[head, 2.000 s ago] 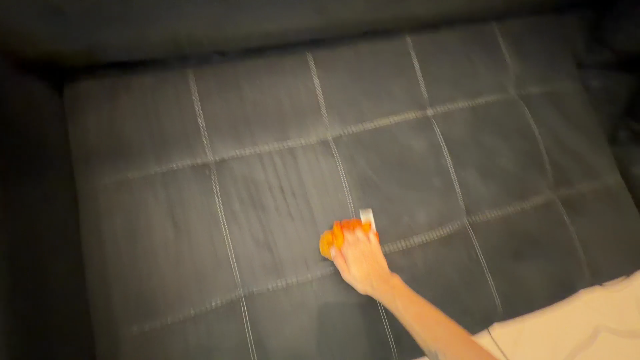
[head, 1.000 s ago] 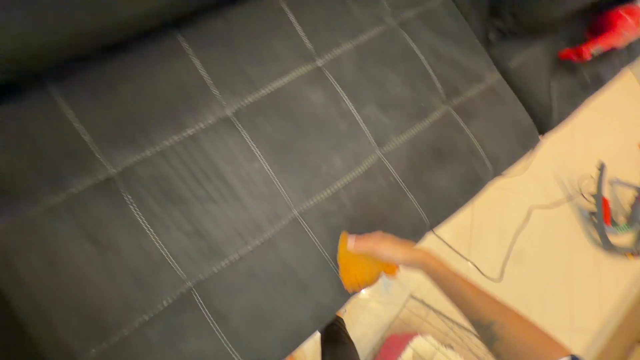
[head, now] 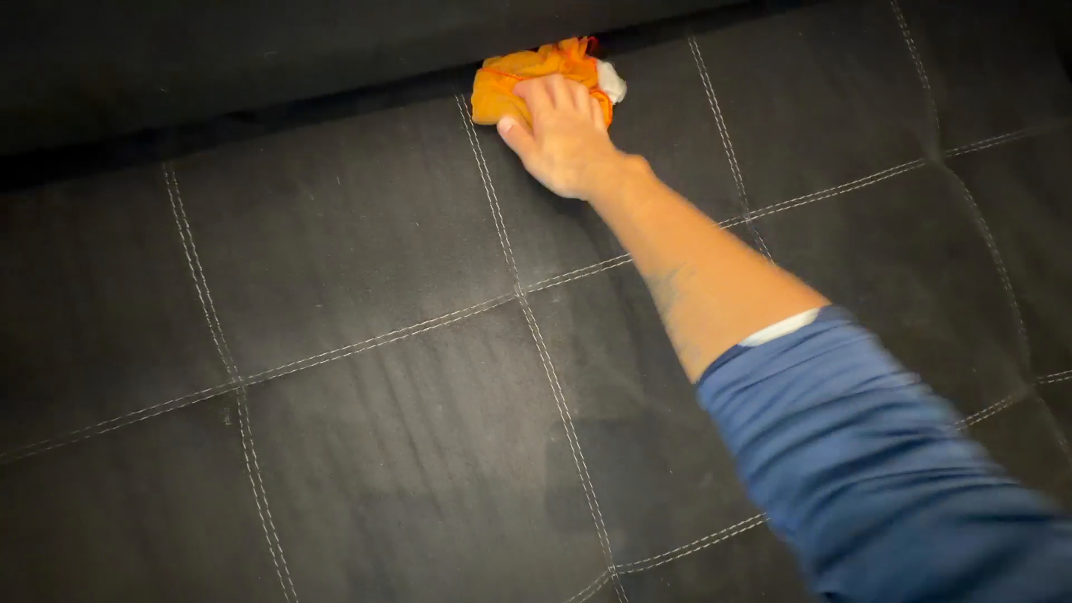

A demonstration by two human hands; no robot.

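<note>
My right hand [head: 563, 138] is pressed on a bunched orange cloth [head: 501, 94] at the top middle of the head view. The cloth lies on the black sofa seat [head: 377, 243], which has white double stitching in squares, right where the seat meets the backrest. A white piece, perhaps a tag or part of a cloth, sticks out at the cloth's right side. The palm and the underside of the cloth are hidden. My right arm, in a blue sleeve [head: 846, 452], reaches in from the lower right. My left hand is not in view.
The black backrest [head: 251, 59] of the sofa runs along the top edge, with a dark gap between it and the seat. Stitched seams and shallow wrinkles cross the seat surface.
My right hand has moved with the orange cloth from the seat's front edge to the seam at the backrest. The view has shifted, and the pale floor is out of sight.
</note>
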